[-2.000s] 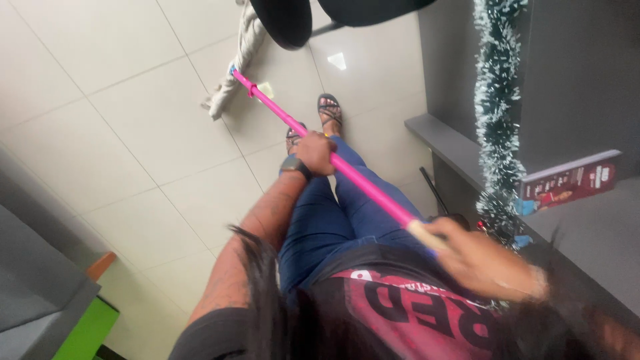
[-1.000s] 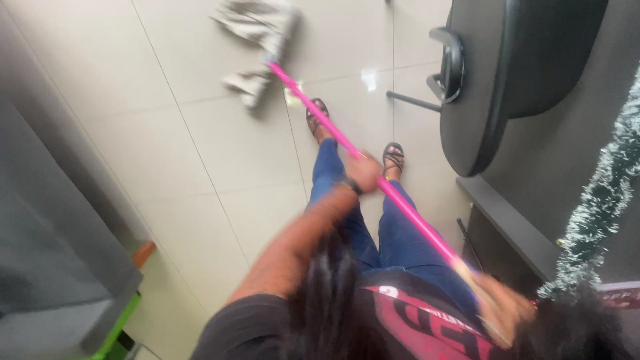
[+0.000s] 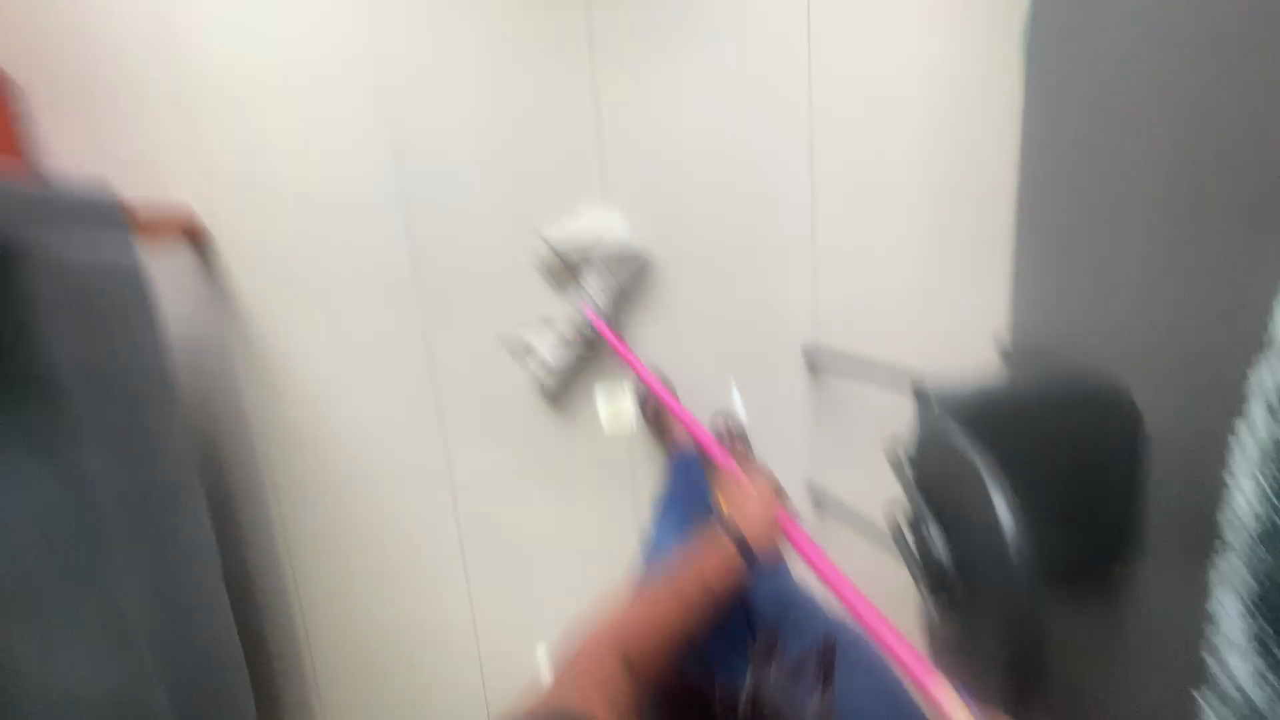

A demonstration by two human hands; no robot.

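Note:
My left hand (image 3: 750, 505), with a dark band at the wrist, grips the middle of a pink mop handle (image 3: 860, 605). The handle slants from the lower right up to a mop head of whitish cloth strands (image 3: 590, 290), which lies on the tiled floor ahead of my feet. Only a blurred sliver of my right hand (image 3: 985, 712) shows at the bottom edge, by the handle's upper end; its fingers are hidden. Motion blurs the whole view.
A black chair (image 3: 1040, 490) stands close on the right, its legs reaching over the tiles. Beyond it are a grey panel (image 3: 1150, 200) and a tinsel garland (image 3: 1245, 540). Grey furniture (image 3: 100, 450) borders the left. A small pale patch (image 3: 615, 407) lies beside my feet.
The view has shifted a lot. The chair, partly seen at the top earlier, now shows at the right. My left hand has kept its hold on the handle; my right hand has mostly left the view.

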